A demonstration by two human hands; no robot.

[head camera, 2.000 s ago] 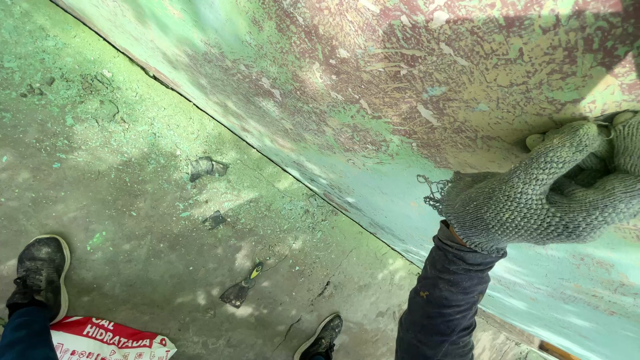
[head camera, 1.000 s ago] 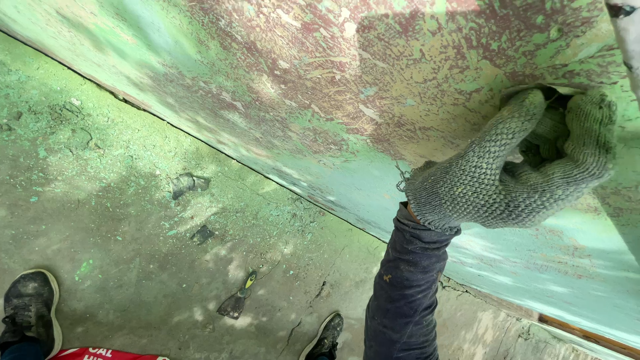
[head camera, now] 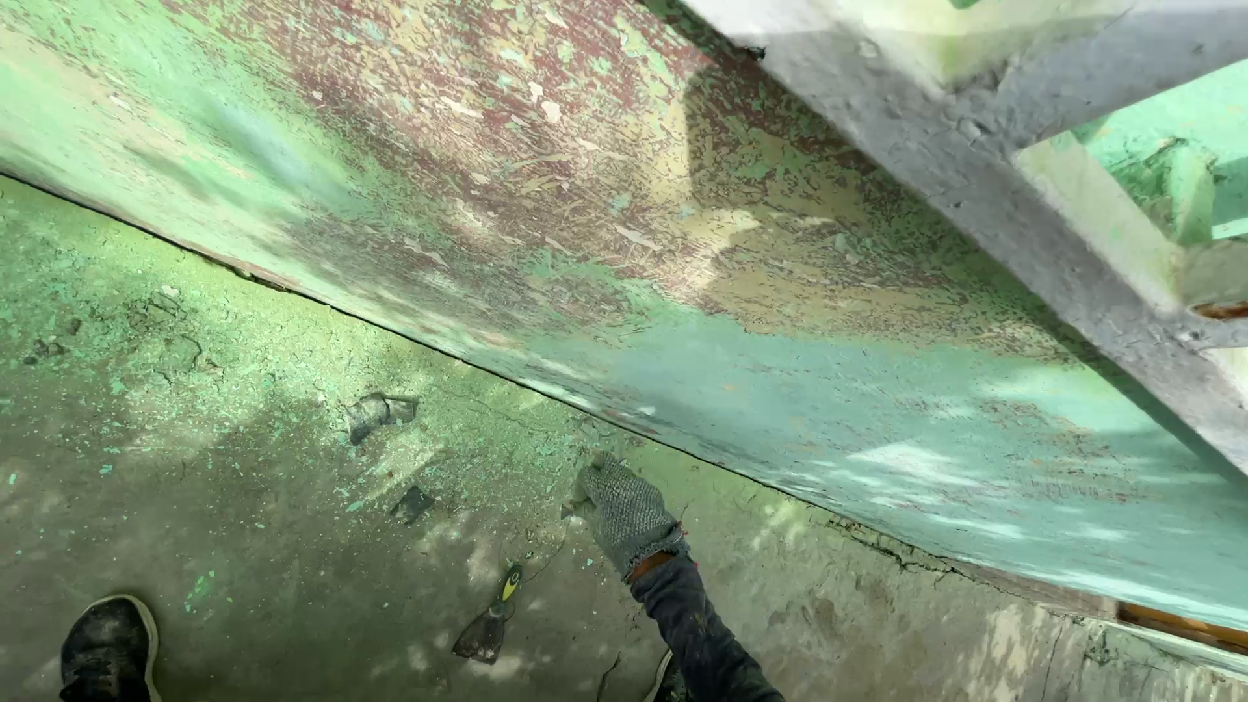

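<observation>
My right hand (head camera: pixel 624 512), in a grey knitted glove, is low over the floor near the foot of the wall. Its fingers are curled, and a small grey bit shows at their left side; whether they hold it is unclear. My left hand is out of view. Below and left of the glove, a paint scraper (head camera: pixel 493 616) with a black and yellow handle lies on the concrete floor (head camera: pixel 322 585). Farther left are a crumpled dark scrap (head camera: pixel 378 414) and a smaller dark piece (head camera: pixel 413 503). The painted wall (head camera: pixel 604 253) shows worn green, red-brown and tan patches.
A pale lattice frame (head camera: pixel 985 146) juts across the upper right. Paint flakes and dust (head camera: pixel 166 361) litter the floor along the wall. A dark shoe (head camera: pixel 107 643) is at lower left, another (head camera: pixel 669 681) partly behind my sleeve.
My right hand has come away from the wall surface and moved down over the floor. The view has shifted, bringing in the lattice frame; the red and white bag has left the picture.
</observation>
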